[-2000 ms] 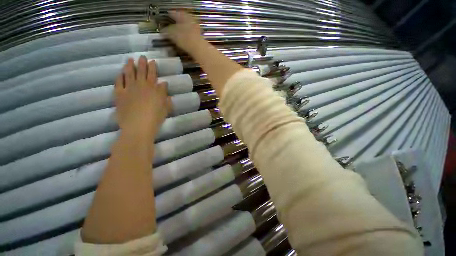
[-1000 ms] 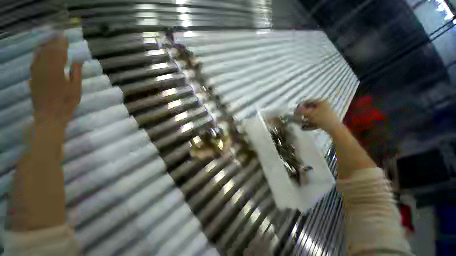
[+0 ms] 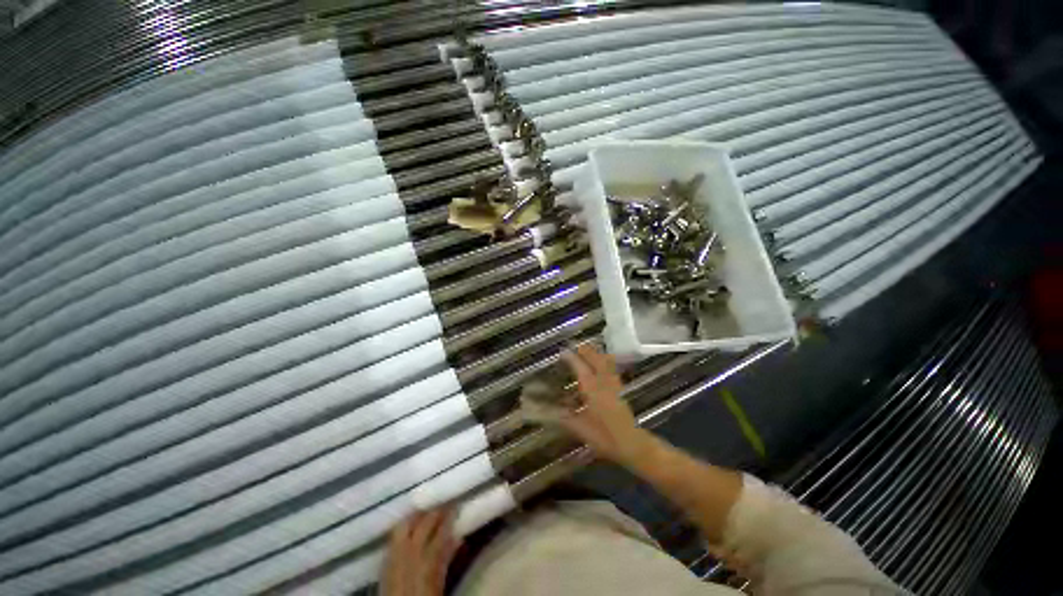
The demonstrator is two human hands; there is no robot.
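Observation:
White ridged fabric (image 3: pixel 222 314) covers the steel rods (image 3: pixel 501 274) on the left. A second white fabric (image 3: pixel 769 93) lies on the right, with metal clips (image 3: pixel 509 111) along its near edge. A white clip bin (image 3: pixel 758 250) holds loose clips (image 3: pixel 670 245). My left hand (image 3: pixel 422 552) is at the lower end of the left fabric, cut off by the bottom edge; its grip is unclear. My right hand (image 3: pixel 598 408) is over the bare rods below the bin, beside a blurred pale patch; whether it holds this is unclear.
A tan scrap (image 3: pixel 476 213) with clips lies on the rods left of the bin. More clips (image 3: pixel 787 274) show right of the bin. Another bank of rods (image 3: pixel 933 431) is at lower right. A yellow line (image 3: pixel 743 421) marks the dark floor.
The view has shifted. My right hand has moved from the bin's far side to the rods below it. My left hand has moved from the fabric's upper end to its lower end.

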